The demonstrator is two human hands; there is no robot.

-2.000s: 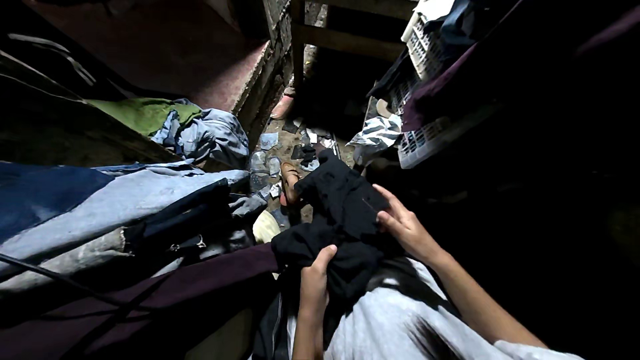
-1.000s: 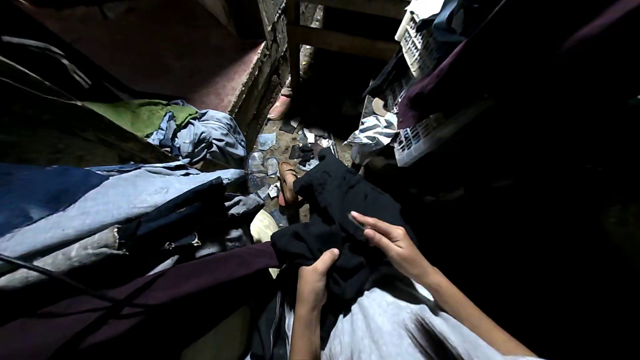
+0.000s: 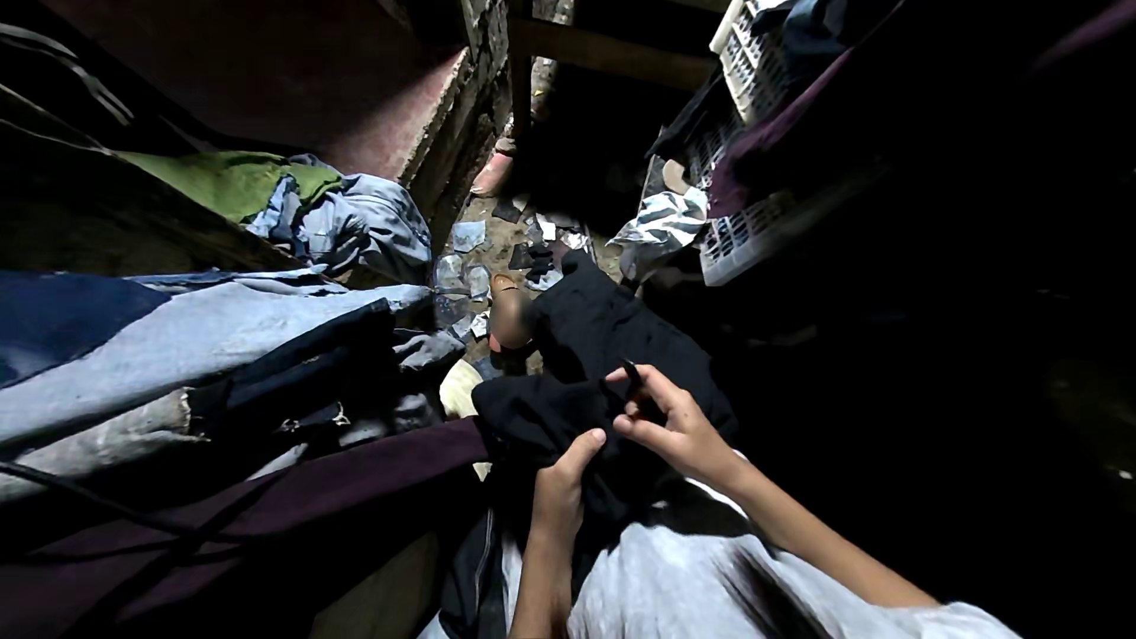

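A black cloth garment (image 3: 621, 328) lies bunched across my lap and reaches forward over the floor. My left hand (image 3: 564, 484) grips a fold of it, thumb on top, the fingers hidden under the cloth. Over the garment, my right hand (image 3: 670, 422) has its fingers curled, with a small dark curved item (image 3: 630, 373) at the fingertips; whether this is a tool or a strip of the cloth I cannot tell. White cloth (image 3: 674, 577) covers my body below the hands.
Heaped denim pieces (image 3: 222, 328) and a dark purple cloth (image 3: 355, 475) lie at left, beyond them a green cloth (image 3: 231, 182). White plastic crates (image 3: 745, 244) stand at upper right, near a striped cloth (image 3: 666, 217). Scraps litter the floor (image 3: 479, 213) around a foot (image 3: 508, 315).
My right hand has moved from lying on the black garment to being lifted over it, fingers curled, with the dark item showing at its fingertips. The left hand keeps its hold on the fold.
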